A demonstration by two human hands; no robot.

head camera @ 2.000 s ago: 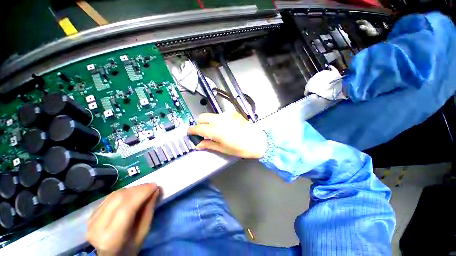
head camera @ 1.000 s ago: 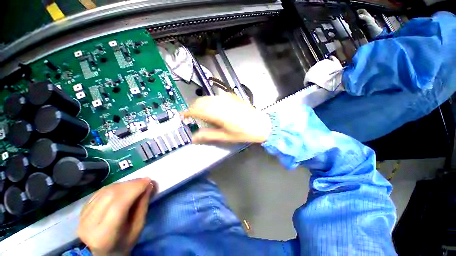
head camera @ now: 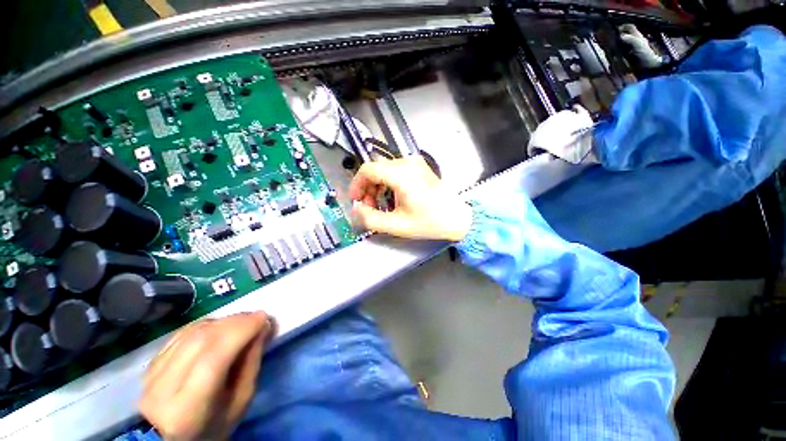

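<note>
A large green circuit board (head camera: pixel 196 185) lies between the rails at the left. Thick black capacitors (head camera: pixel 90 207) crowd its left part. A row of several flat dark-grey parts (head camera: pixel 295 250) stands at its near right edge. My bare right hand (head camera: pixel 401 200) is just right of the board's corner, fingers curled with fingertips close together. A dark spot shows between the fingers; I cannot tell if it is a part. My bare left hand (head camera: pixel 207 370) rests at the near rail, below the board, thumb and finger together, palm hidden, slightly blurred.
The silver near rail (head camera: pixel 345 280) runs from lower left to upper right; a toothed chain (head camera: pixel 388 45) lines the far rail. Right of the board are metal bars and a crumpled whitish item (head camera: pixel 317 114). A white-gloved, blue-sleeved neighbour handles a black frame (head camera: pixel 573 65) at the upper right.
My right hand has moved from the right end of the part row to just off the board, its fingers drawn together. My left hand has barely moved. The camera view has shifted slightly.
</note>
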